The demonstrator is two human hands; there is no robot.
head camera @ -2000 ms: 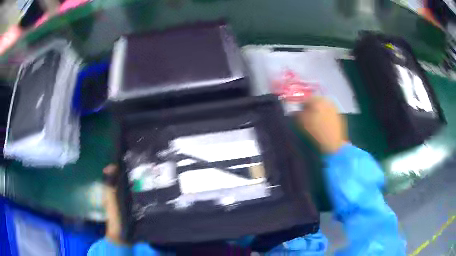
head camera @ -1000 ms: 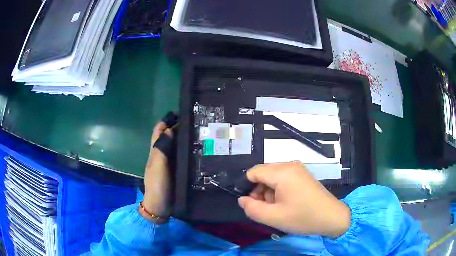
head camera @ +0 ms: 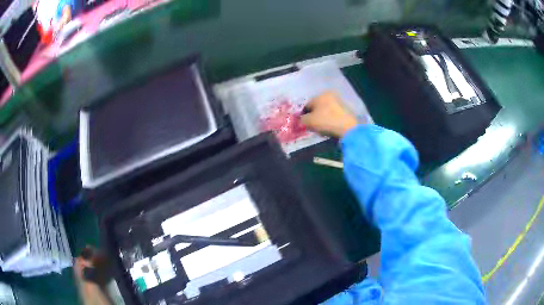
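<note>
An open tablet unit (head camera: 209,238) with white battery blocks and a dark diagonal ribbon lies in a black foam tray (head camera: 310,220) before me. My right hand (head camera: 328,114) is at the right edge of the red specks (head camera: 285,119) on a white sheet (head camera: 322,77). Its fingers are closed around something small and dark, perhaps tweezers; blur hides the tip. My left hand (head camera: 92,277) is at the left side of the foam tray, partly cut off by the lower edge and blurred, with dark finger cots.
A tray with pale lining (head camera: 85,143) and dark panel stands behind the foam tray. Stacked covers with white sheets (head camera: 45,202) and a blue bin (head camera: 59,179) are left. A pale stick (head camera: 328,162) lies by the sheet. Stacked foam trays (head camera: 396,83) hold another unit right.
My right hand has moved from the lower part of the open unit to the red specks. The view has turned, so the tray now appears tilted and lower left.
</note>
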